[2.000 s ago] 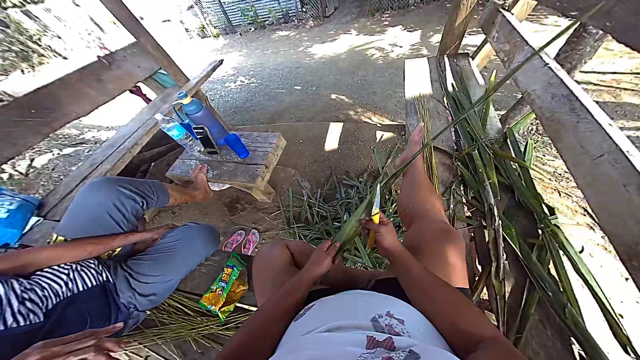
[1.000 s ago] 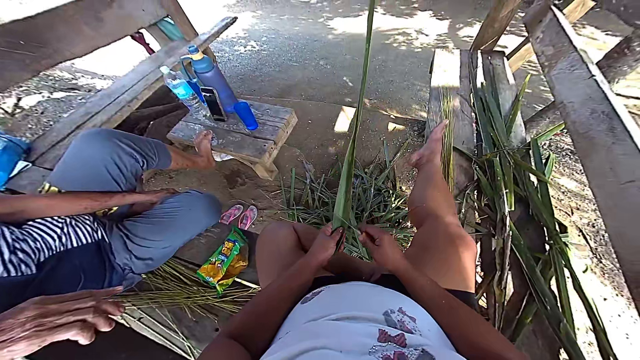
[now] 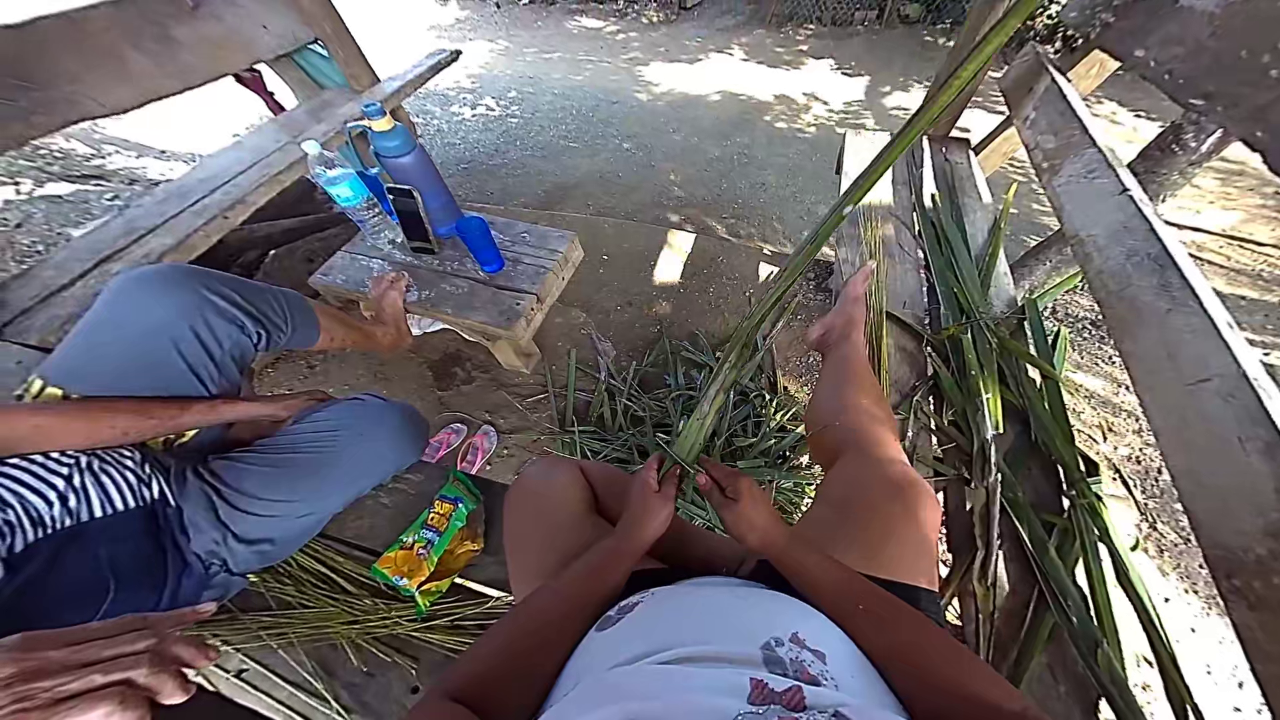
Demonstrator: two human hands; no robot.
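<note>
A long green palm leaf strip [image 3: 790, 270] rises from my lap toward the upper right. Its lower end is pinched in my left hand [image 3: 652, 497]. Close beside, my right hand [image 3: 738, 500] has its fingertips at the base of the leaf; whether they grip it is too small to tell. Beneath and beyond both hands lies a heap of cut green leaf pieces [image 3: 640, 405] on the ground. Along the bench to my right rest more long green leaves [image 3: 975, 340] and a bundle of thin leaf ribs [image 3: 876, 320]. The yellow-handled knife is hidden.
At left sits another person in grey pants [image 3: 300, 480]. A low wooden table [image 3: 500, 290] holds a blue flask [image 3: 415, 170], a plastic bottle [image 3: 350, 190], a phone [image 3: 412, 218] and a blue cup [image 3: 480, 243]. Pink slippers [image 3: 478, 448], a snack bag [image 3: 432, 540] and thin ribs [image 3: 350, 625] lie left.
The yellow-handled knife seen at my right hand two seconds ago is out of sight. The leaf stood nearly upright one second ago and now leans to the upper right.
</note>
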